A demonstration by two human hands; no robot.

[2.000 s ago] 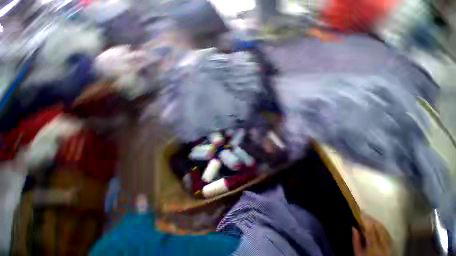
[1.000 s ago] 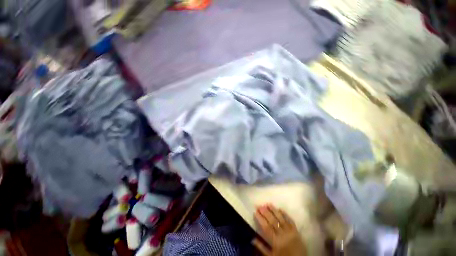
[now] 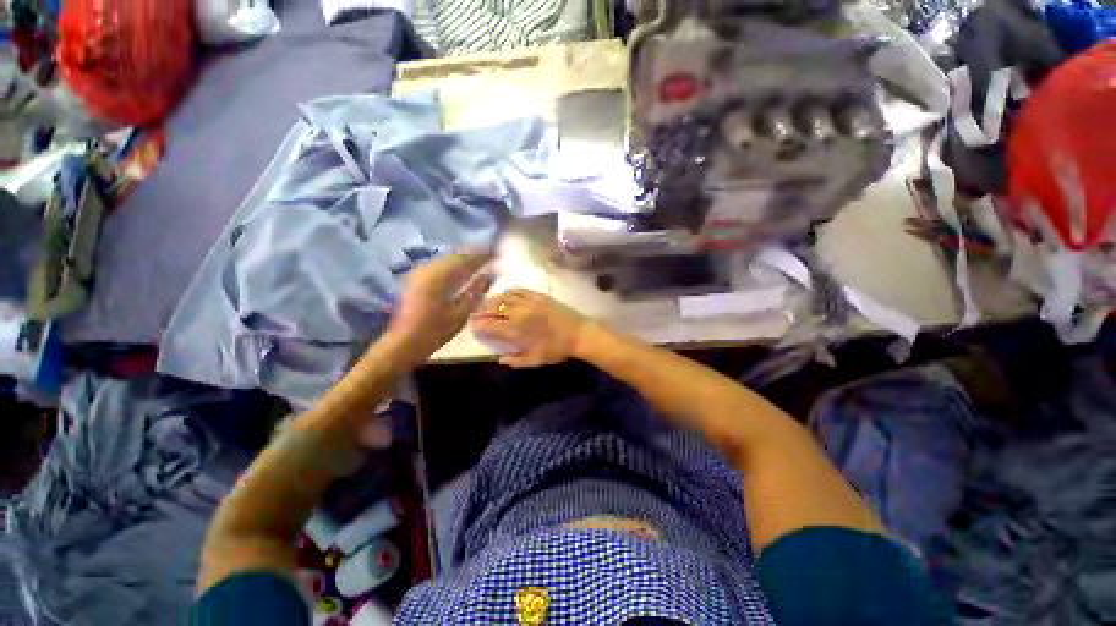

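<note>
Grey-blue garment pieces (image 3: pixel 318 232) lie crumpled on the cream machine table (image 3: pixel 747 320), reaching right to the overlock machine (image 3: pixel 753 122). My left hand (image 3: pixel 438 300) is at the cloth's right edge, blurred, fingers pointing toward the machine; whether it pinches cloth cannot be told. My right hand (image 3: pixel 532 328) is just right of it, near the table's front edge, fingers bent and a ring showing. The two hands nearly touch. What lies under the right fingers is hidden.
Thread cones (image 3: pixel 367 565) are low left. Grey-blue heaps (image 3: pixel 122 501) lie at both lower sides. Red plastic bags (image 3: pixel 126 55) show at upper left and right. White strips (image 3: pixel 734 302) lie before and right of the machine. A grey-covered extension (image 3: pixel 233 147) is left.
The view has swung right from the cone box to the machine. Both hands are now in view close together at the table's front; a second ago only one hand showed on the table.
</note>
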